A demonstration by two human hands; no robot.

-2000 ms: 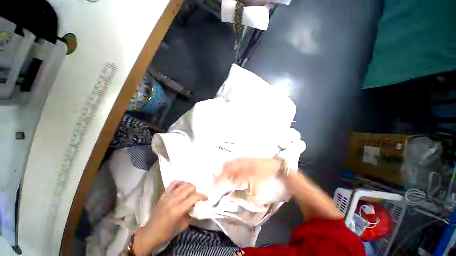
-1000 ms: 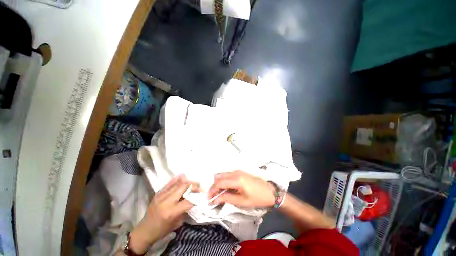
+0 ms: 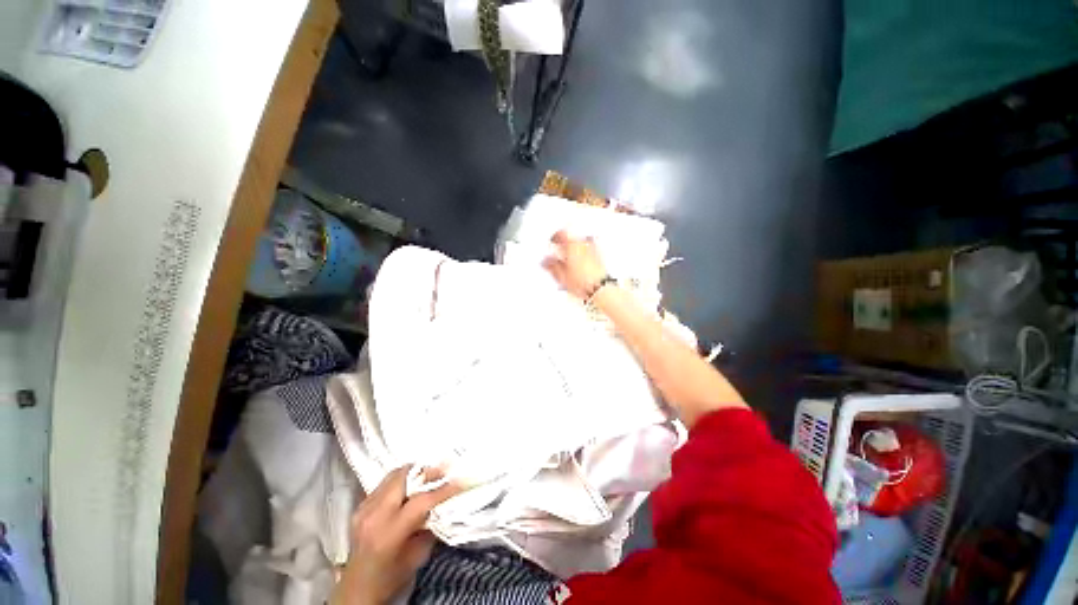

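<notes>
A large heap of white cloth (image 3: pixel 497 366) with a few dark stitch lines lies over my lap in the middle of the view. My left hand (image 3: pixel 402 520) grips the folded near edge of the cloth at lower centre. My right hand (image 3: pixel 577 262) reaches to the far end, over a stack of white pieces (image 3: pixel 638 242). Its fingers touch or hover over the stack; glare hides whether they pinch a piece.
The white machine table (image 3: pixel 201 106) with its brown edge and ruler marks runs along the left. More white cloth (image 3: pixel 266 496) hangs beside it. A blue patterned container (image 3: pixel 310 248) is under the edge. A white crate (image 3: pixel 904 408) and cardboard box (image 3: pixel 881 310) stand right.
My right hand has moved from the near cloth edge beside my left hand out to the far stack. My left hand stays at the near edge. The near cloth layers lie more spread open.
</notes>
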